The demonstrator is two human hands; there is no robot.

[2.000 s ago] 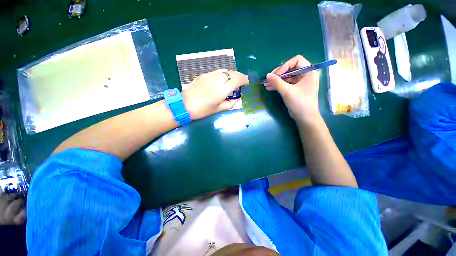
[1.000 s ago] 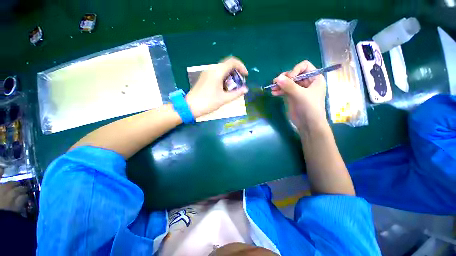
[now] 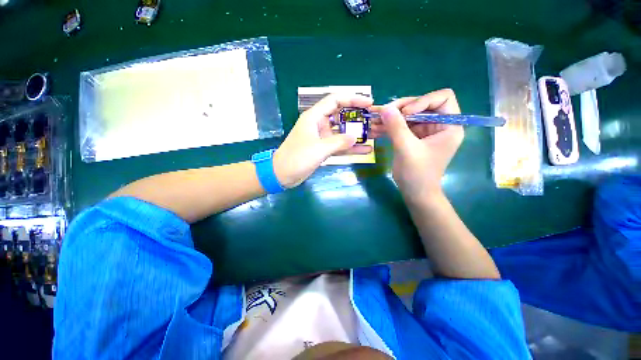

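Note:
My left hand (image 3: 313, 144) holds an electronic module (image 3: 354, 125) between thumb and fingers, with its whitish square and yellow parts facing up. My right hand (image 3: 424, 144) grips the tweezers (image 3: 450, 119) like a pen. Their tip end is at the module's right upper edge; whether the tip holds anything is too small to tell. The adhesive strip sheet (image 3: 309, 96) lies on the bench under my left hand, which hides much of it.
A bagged pale sheet (image 3: 176, 105) lies left. At right are a long clear bag (image 3: 516, 116), a phone (image 3: 559, 121) and a translucent bottle (image 3: 594, 72). Blister trays (image 3: 28, 158) and a round ring (image 3: 36, 86) are far left. Several modules (image 3: 147, 11) lie along the far side. A blue sleeve (image 3: 618, 246) shows right.
My left hand has turned the module so its whitish square faces up. My right hand has brought the tweezers left against it. The whole view has shifted, showing more of the trays.

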